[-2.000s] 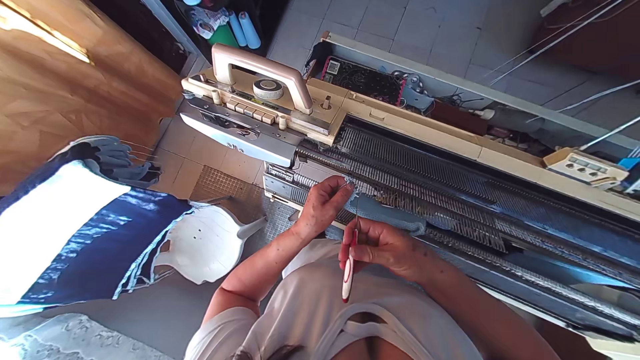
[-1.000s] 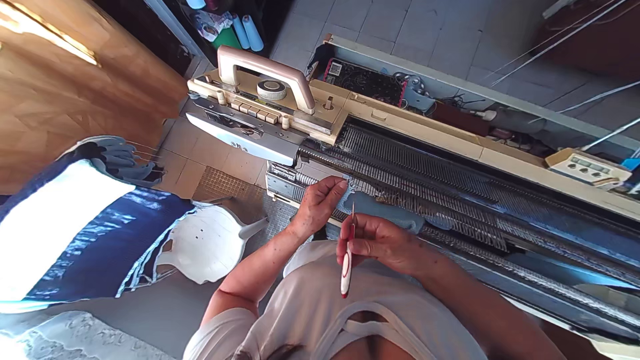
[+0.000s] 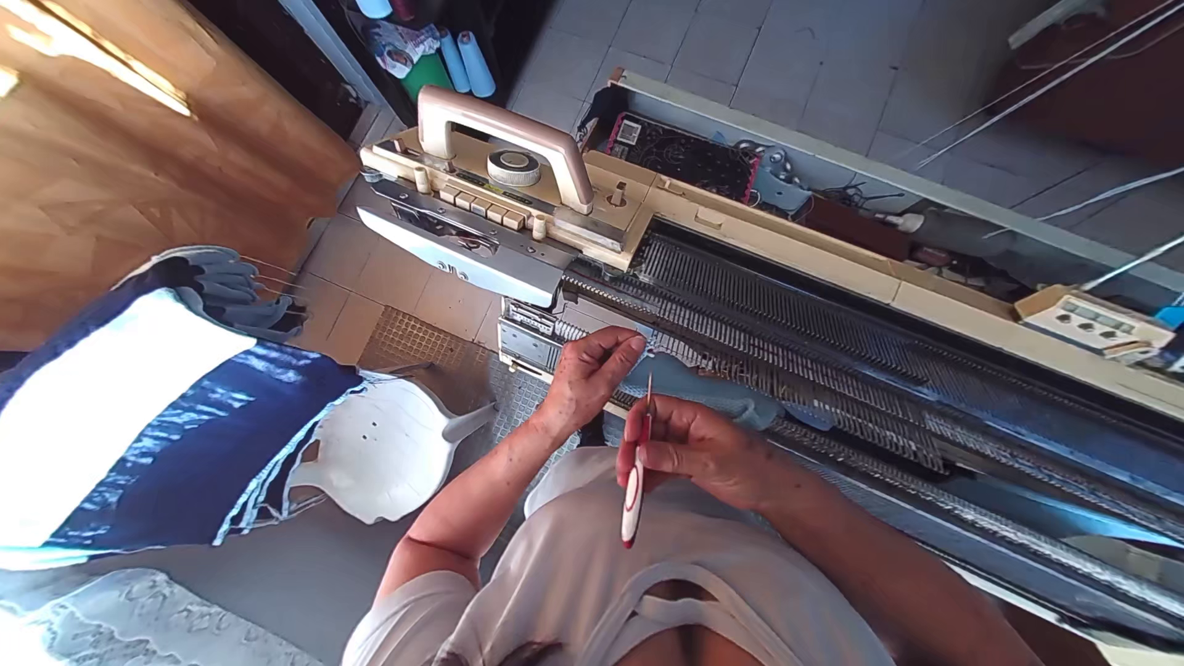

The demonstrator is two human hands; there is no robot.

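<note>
My right hand (image 3: 689,449) grips a red-and-white handled hook tool (image 3: 633,504), its thin metal tip pointing up toward the needle bed. Thumb and forefinger of my left hand (image 3: 592,375) are pinched together at the edge of a grey-blue knitted fabric (image 3: 708,388); whatever lies between the fingertips is too small to tell. The fabric hangs at the needle bed (image 3: 768,324) of a knitting machine. At the machine's left end sits the carriage (image 3: 499,185), with a large handle, a dial and a row of buttons.
A white plastic chair (image 3: 384,453) stands to the left, with blue-and-white cloth (image 3: 213,425) beside it. Cones of blue yarn (image 3: 474,65) are at the top. Behind the bed lie a tray with cables (image 3: 782,180) and a small control box (image 3: 1091,319). A brown curtain-like sheet (image 3: 166,120) covers the upper left.
</note>
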